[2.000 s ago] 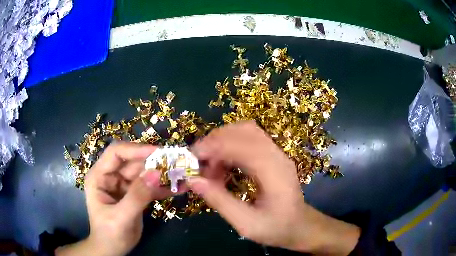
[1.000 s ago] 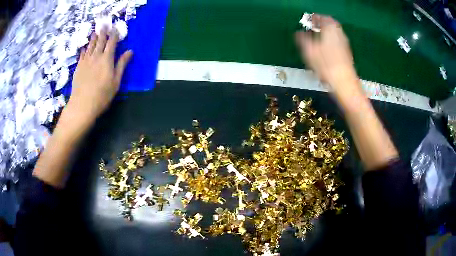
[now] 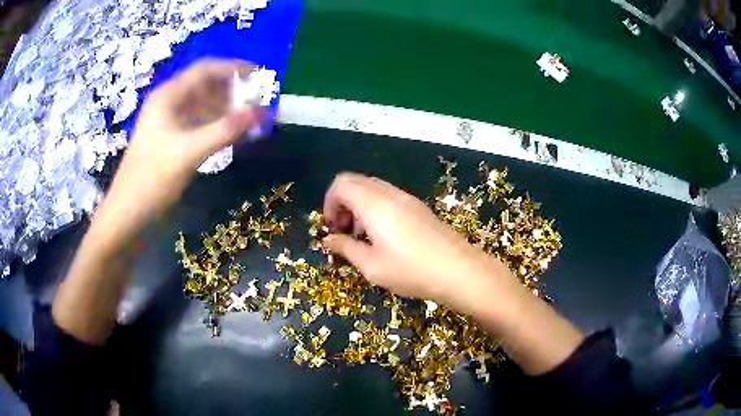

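My left hand (image 3: pixel 183 122) is raised at the upper left, over the blue sheet's edge, and grips a white plastic housing (image 3: pixel 258 88) between thumb and fingers; it is blurred. My right hand (image 3: pixel 390 236) is over the heap of brass contacts (image 3: pixel 325 288), with thumb and index finger close together at its upper middle part. A brass piece shows by the fingertips, but whether it is held cannot be told. The brass contacts lie loose on the dark bench (image 3: pixel 236 366).
A large pile of white housings (image 3: pixel 57 114) is at left by the blue sheet (image 3: pixel 280 32). Several white pieces, one nearer (image 3: pixel 553 67), lie on the green belt (image 3: pixel 422 49) beyond the white edge strip (image 3: pixel 390 119). A small clear bag (image 3: pixel 692 284) is at right.
My left hand has come off the white pile with a housing in it. My right hand has moved from the belt down to the brass heap; the white piece it held lies on the belt.
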